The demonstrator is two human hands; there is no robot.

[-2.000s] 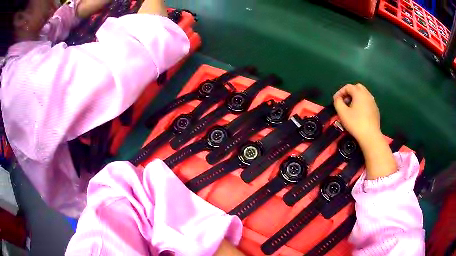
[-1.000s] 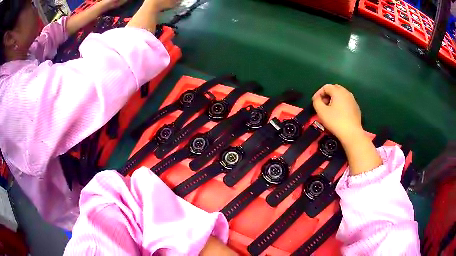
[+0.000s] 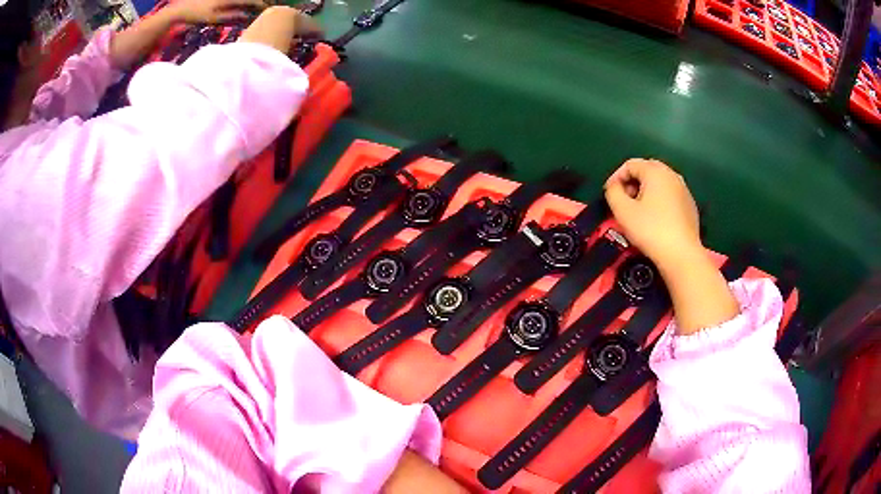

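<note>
Several black smartwatches [image 3: 530,326] lie face down in rows on the red tray [image 3: 464,410], their sensor backs showing and their straps spread slantwise. My right hand [image 3: 655,210] is closed in a loose fist at the tray's far right edge, next to a watch strap. Whether it grips anything is hidden by the curled fingers. My left hand is out of the picture; only its pink sleeve [image 3: 280,415] and a bit of forearm [image 3: 422,475] show at the bottom, over the tray's near side.
A neighbour in a pink smock [image 3: 135,183] works at the left over another red tray [image 3: 324,101] with watches. The dark-green bench [image 3: 502,87] runs behind. A black strap [image 3: 370,19] lies on it. Red pocketed trays [image 3: 773,39] and a metal post [image 3: 850,58] stand at the far right.
My view has shifted, so the tray sits further left than two seconds ago. My right hand keeps its place over the tray's far edge. The neighbour's hands have moved down to their tray.
</note>
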